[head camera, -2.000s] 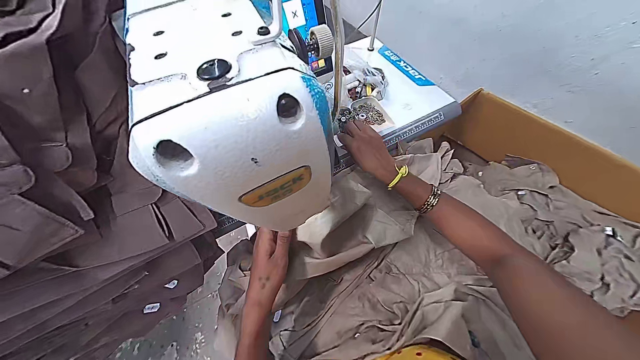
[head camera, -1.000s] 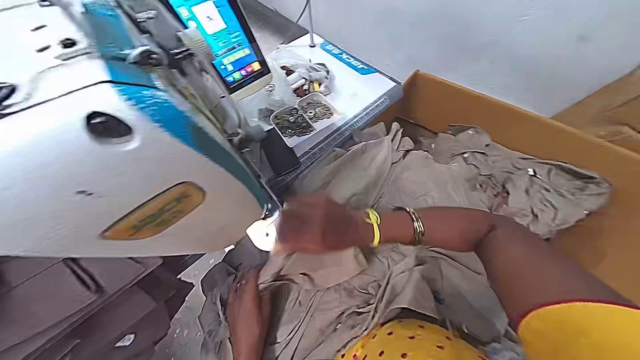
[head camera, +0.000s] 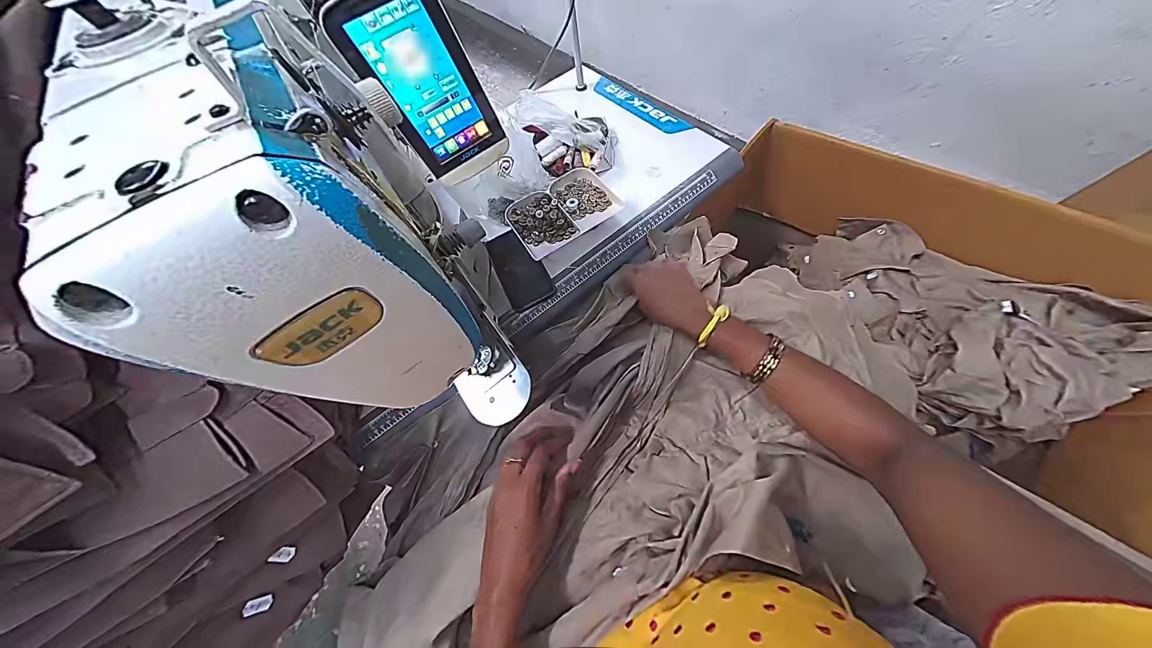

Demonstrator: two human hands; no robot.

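A heap of beige-grey cloth garments (head camera: 765,450) spreads over my lap and up to the table edge of a white and blue Jack sewing machine (head camera: 198,261). My right hand (head camera: 670,295), with a yellow band and bangles at the wrist, grips a bunched part of the garment near the table's ruler edge. Below and right of the machine's white needle guard (head camera: 493,392), my left hand (head camera: 533,477) lies on the same cloth, fingers bent; whether it pinches the fabric cannot be told. The needle area is hidden behind the guard.
Small trays of buttons (head camera: 576,211) and a plastic bag of thread spools (head camera: 571,144) sit on the machine table beside a lit touch screen (head camera: 423,81). At right, a cardboard box (head camera: 909,171) holds more beige garments. Stacked brown cloth pieces (head camera: 180,495) fill the left.
My right hand has moved from beside the needle guard to the table's ruler edge, gripping bunched cloth. Two seconds ago it was at the button trays. The view has shifted.
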